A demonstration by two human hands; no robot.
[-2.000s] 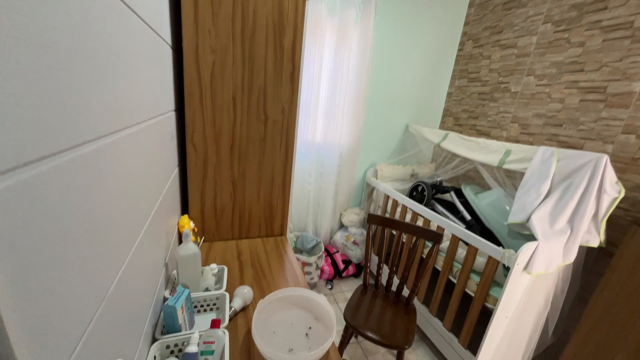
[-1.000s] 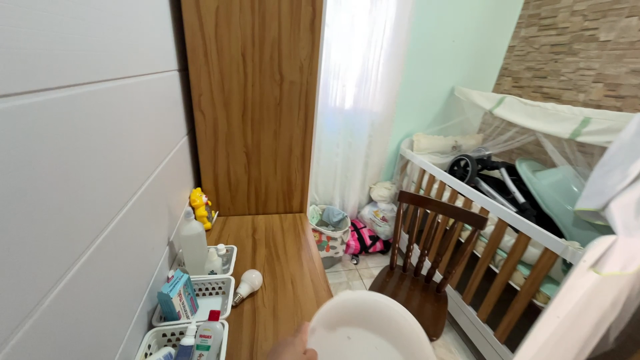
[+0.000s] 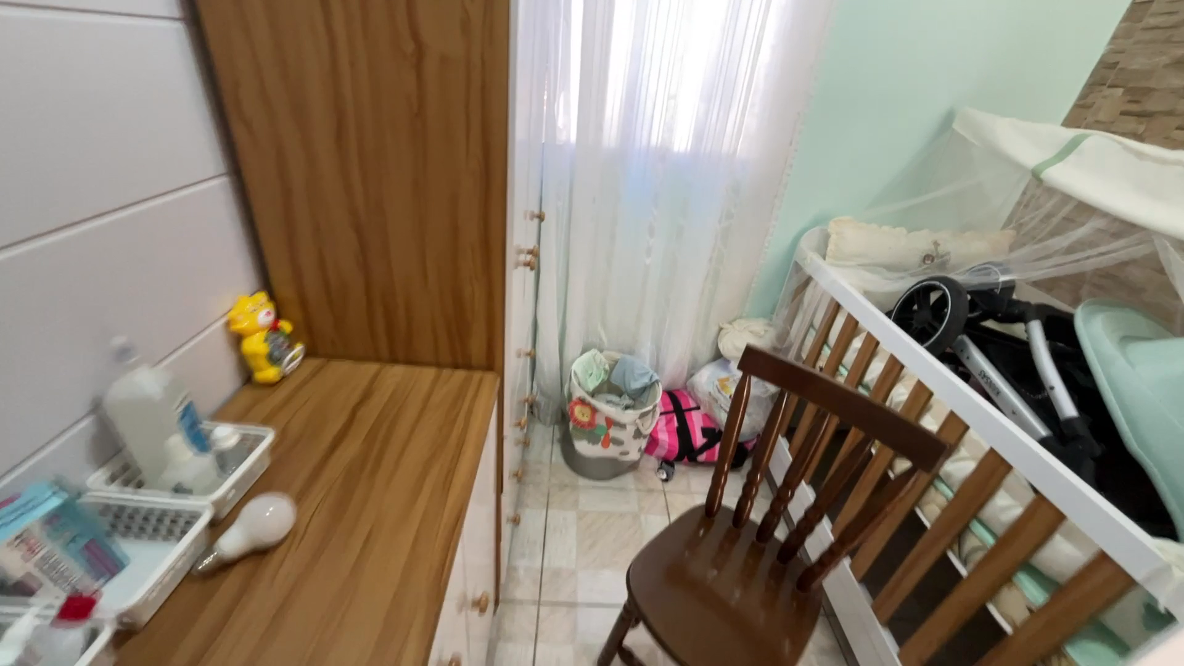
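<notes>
Neither my left hand nor my right hand is in view. On the wood-grain dresser top lies a white light bulb, its metal base against a white perforated plastic basket. That basket holds a blue and white box. Behind it, another white basket holds a clear bottle and smaller bottles. A red-capped bottle stands in a basket cut off at the lower left. At the back, by the wall, stands a yellow animal figure.
A dark wooden chair stands between the dresser and a white crib, which holds a folded stroller and a mint plastic tub. A fabric hamper and pink bag sit on the tiled floor below the curtain.
The white basin, seen over the dresser's edge and then beside a hand, is out of view, and so is the hand. The view has moved closer to the dresser and chair.
</notes>
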